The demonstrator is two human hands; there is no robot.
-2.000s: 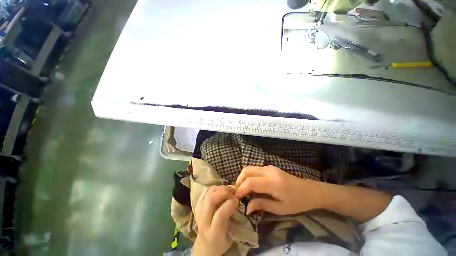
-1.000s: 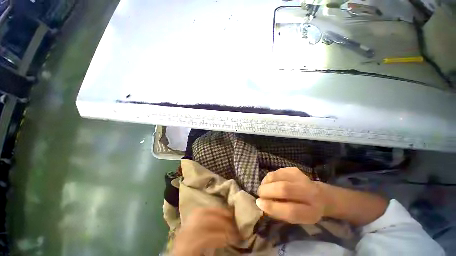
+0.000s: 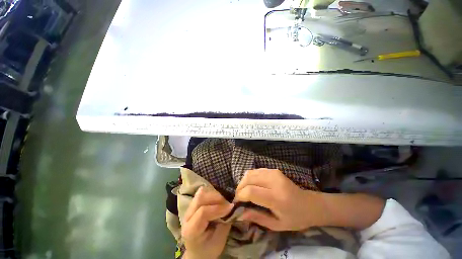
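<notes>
The brown-black checked shell fabric [image 3: 212, 158] lies bunched on the lap below the table's front edge. The tan lining [image 3: 190, 183] lies over it, nearer to me. My left hand [image 3: 205, 220] pinches the lining from the left, fingertips near the lap's middle. My right hand [image 3: 276, 197] comes from the right and pinches the cloth with thumb and fingers, fingertips close to my left ones. The pinched edge is mostly hidden by the fingers. A small black cloth piece [image 3: 171, 198] hangs at the left of the lining.
The white sewing table [image 3: 177, 60] lies beyond the lap, with a measuring tape [image 3: 304, 132] along its front edge. The needle area [image 3: 299, 30] and a yellow-handled tool [image 3: 399, 55] are at upper right. A pale bin [image 3: 164, 153] sits under the table edge. Green floor is at left.
My left hand was blurred in motion one second ago and now grips the lining beside my right hand. My right hand has moved left, and the tan cloth is gathered between them.
</notes>
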